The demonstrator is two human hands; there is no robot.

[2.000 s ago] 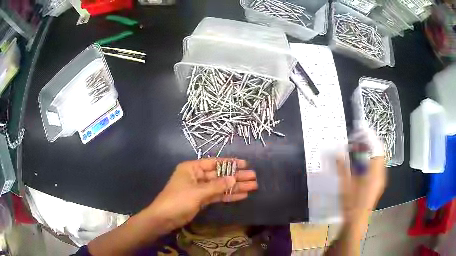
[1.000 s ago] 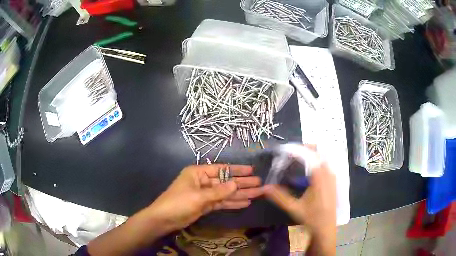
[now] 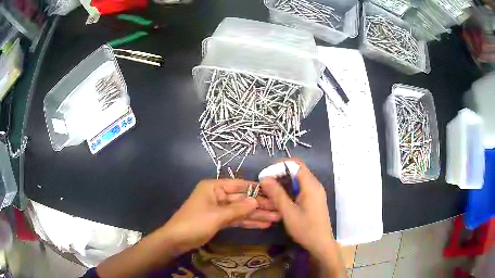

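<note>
My left hand [image 3: 217, 209] is palm up below the heap and holds a couple of slim metal rods [image 3: 253, 190] between thumb and fingers. My right hand [image 3: 304, 209] meets it at the fingertips. A blue-handled dark tool [image 3: 293, 185] lies in my right hand, mostly hidden. A white finger wrap [image 3: 279, 170] is on a right-hand finger. Above my hands, the large clear tub [image 3: 258, 46] lies tipped on its side, with a heap of rods [image 3: 249, 111] spilling out. Whether the right fingertips grip a rod is hard to tell.
At left, a clear tub [image 3: 81, 87] leans on a digital scale [image 3: 112, 133]. Right of centre are a long paper list [image 3: 355, 141] and pens [image 3: 335, 86]. A tub of rods [image 3: 411, 133] and a white box [image 3: 465, 149] stand at right, more tubs [image 3: 393, 40] at upper right. Green-handled pliers [image 3: 128, 38] lie upper left.
My right hand has moved from the right-hand tub back to my left hand. The left hand holds fewer rods than two seconds ago. The heap looks much the same.
</note>
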